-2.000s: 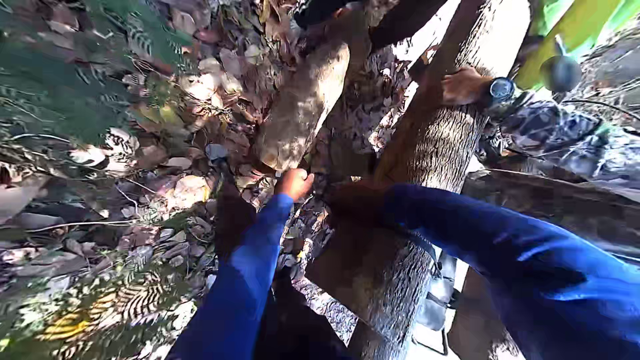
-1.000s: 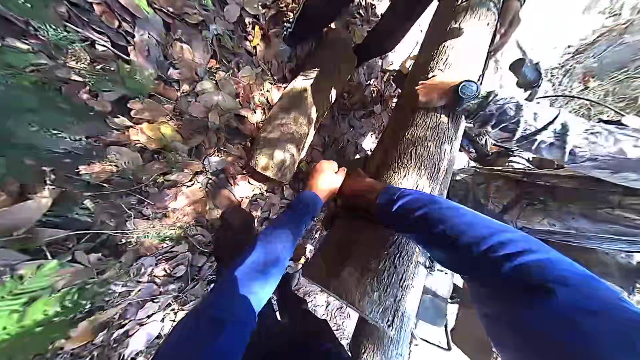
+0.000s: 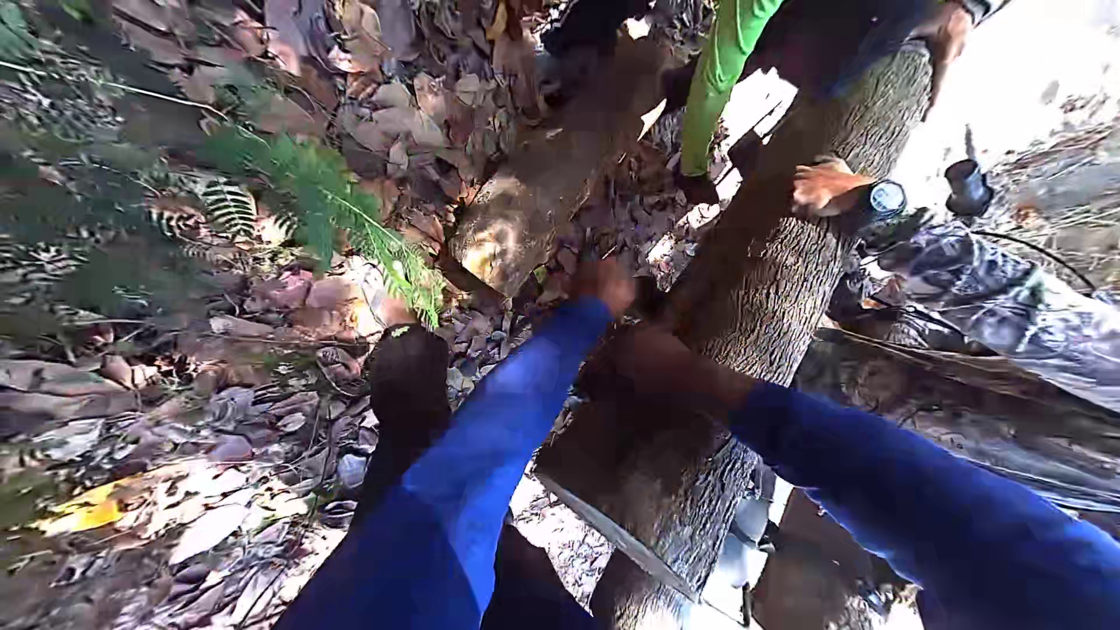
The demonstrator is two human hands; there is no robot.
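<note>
A thick, rough-barked log slants from the upper right to the bottom centre. My left hand, at the end of a blue sleeve, has its fingers curled and is blurred, just left of the log. Close below and to the right, my right hand is in deep shadow against the log's left side. Whatever either hand grips is hidden by shadow and blur. Beneath my right hand a broad, flat, dark piece with a thin, straight, pale lower edge lies against the log; its kind is unclear.
Another person's hand with a wristwatch rests on the log; a further hand is at its upper end. A shorter piece of wood lies among dry leaves. A green-clad limb, a fern frond and a patterned cloth are around.
My left hand has moved closer to my right hand since the oldest frame. A green-clad limb now shows at the top beside the log. The other person's watch hand remains on the log.
</note>
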